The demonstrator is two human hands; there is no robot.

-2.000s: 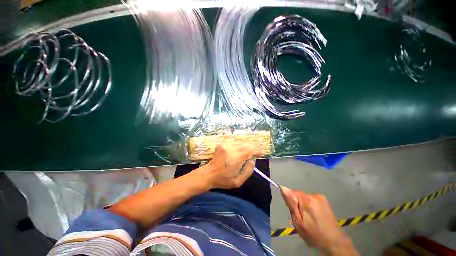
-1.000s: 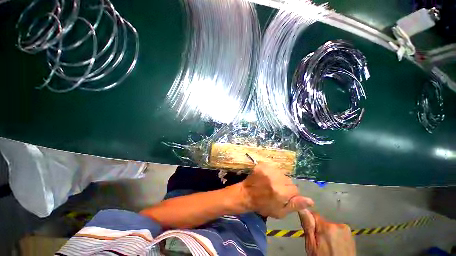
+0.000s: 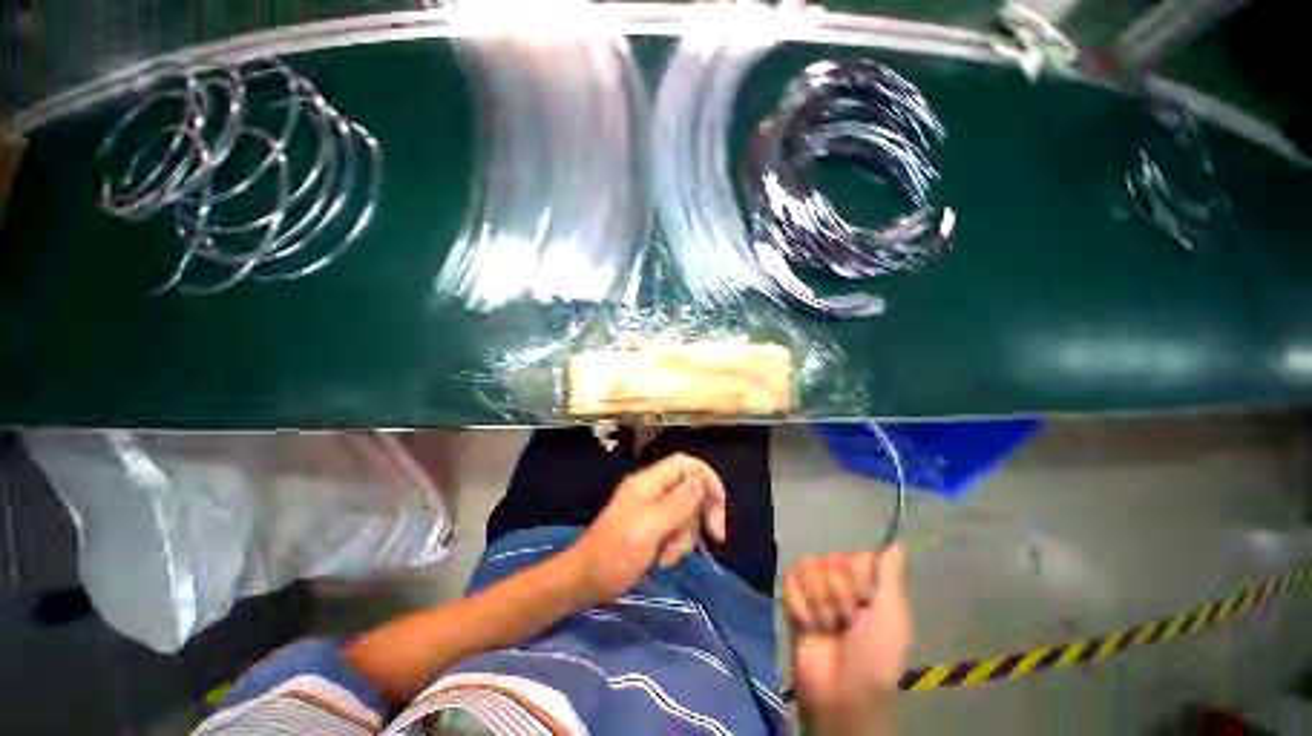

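My right hand [image 3: 846, 611] is closed on a thin dark strip [image 3: 901, 489], whose free end curves up from the fist to the bench edge. My left hand [image 3: 655, 529] is in front of my body with curled fingers; a thin line, seemingly the same strip, runs from it down towards the right hand. The yellow-tan wooden block [image 3: 681, 380] lies at the bench edge, beyond both hands and touched by neither. Crinkled clear film or offcuts [image 3: 525, 360] lie around it. The strip's exact run between the hands is hard to see.
Two clear strip bundles [image 3: 554, 173] [image 3: 705, 173] lie mid-bench, with a dark shiny strip coil [image 3: 784, 216] to their right. Loose silver loops [image 3: 259, 187] lie left and a small coil [image 3: 1173, 180] far right. Below the bench are a plastic bag [image 3: 123, 532] and a blue bin [image 3: 935, 453].
My left hand has left the block and drawn back towards my body. My right hand is closed with a curved strip length now showing above it. The view has also shifted.
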